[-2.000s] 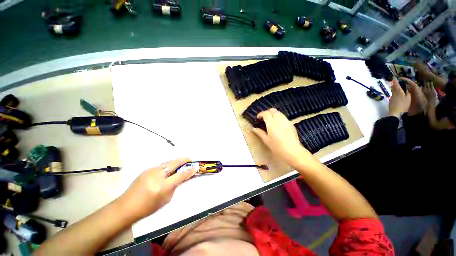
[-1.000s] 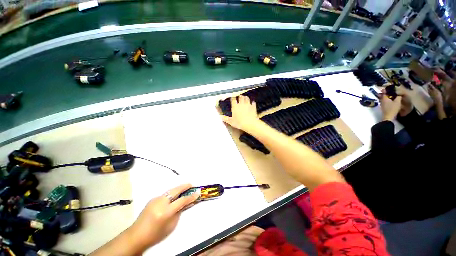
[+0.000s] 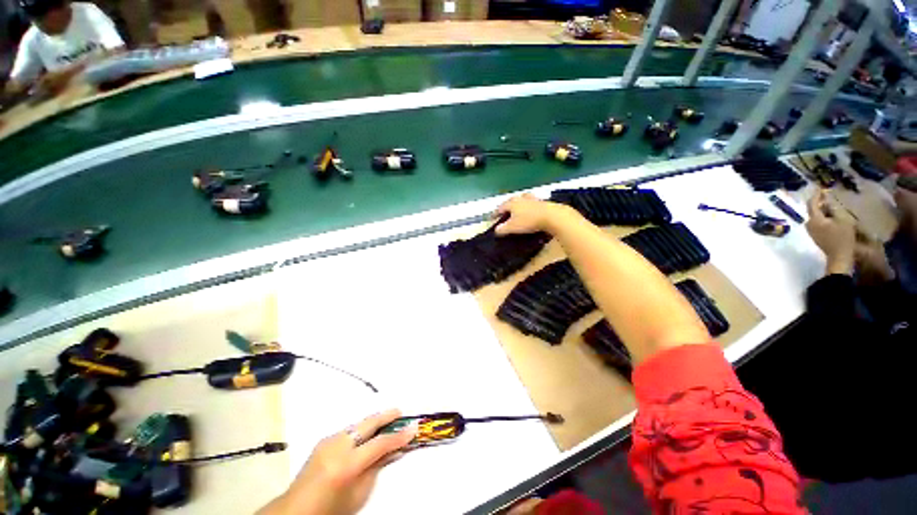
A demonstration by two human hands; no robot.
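My left hand (image 3: 354, 458) is shut on an open black housing (image 3: 442, 427) over the white sheet. Green and yellow-orange show inside the housing, and its black cable points right to a small connector (image 3: 553, 416). My right hand (image 3: 523, 214) is at the far left row of covers (image 3: 488, 260), with its fingers at the top edge of the row. The fingertips are partly hidden, so I cannot tell whether they grip a cover. More rows of black covers (image 3: 611, 205) lie on the tan cardboard, partly behind my right forearm.
A black unit with a tan band (image 3: 249, 371) lies left of the sheet, a green board beside it. A tangled pile of units (image 3: 90, 433) is at far left. A green conveyor belt (image 3: 302, 226) carries several units. Another person's hands (image 3: 840, 236) are at right.
My right hand has moved from the middle row of covers to the far left row, then to that row's far edge. My left hand still holds the housing. The camera view has shifted.
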